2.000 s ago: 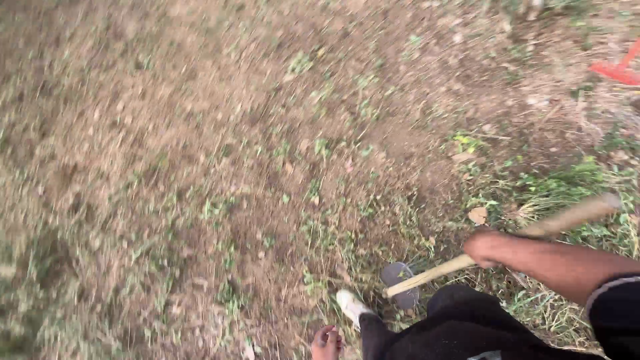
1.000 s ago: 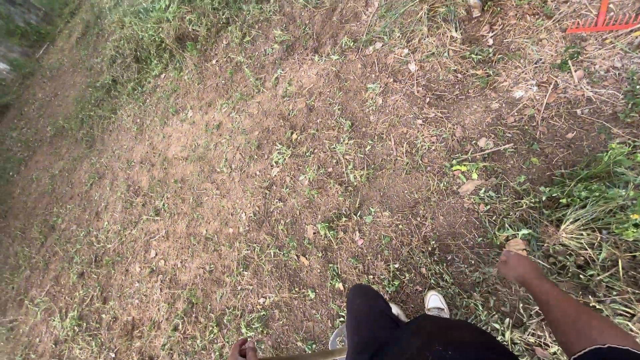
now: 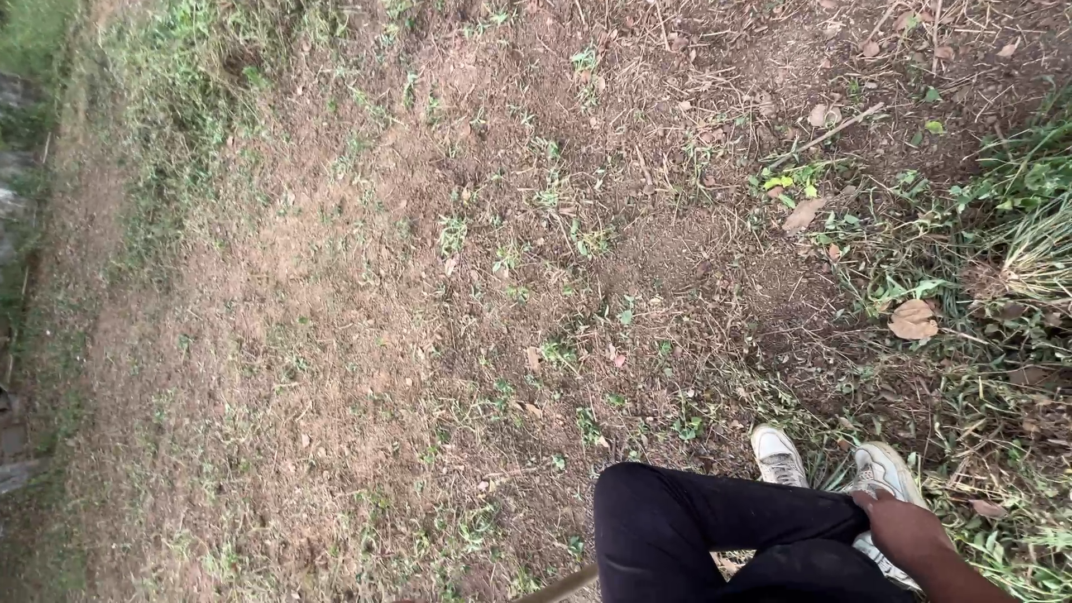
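Observation:
At the lower right, my right hand (image 3: 906, 528) touches the leg of my black trousers (image 3: 703, 519), its thumb and fingertips against the cloth; whether it pinches the fabric cannot be told. A short stretch of a pale wooden tool handle (image 3: 559, 584) shows at the bottom edge, left of my knee; the rest is hidden by the trousers or cut off. Of my left hand there is at most a sliver at the bottom edge, left of the handle, so its grip is hidden.
My white shoes (image 3: 779, 456) stand on soil with dry stems and small weeds. Thicker grass (image 3: 1038, 251) grows at the right, near a large dry leaf (image 3: 914, 320) and a thin stick (image 3: 829, 134). More grass (image 3: 184, 100) lies upper left.
Two seconds ago my right hand held the wooden handle; one second ago it was off it, and now it is at my trousers. The red rake has left the view.

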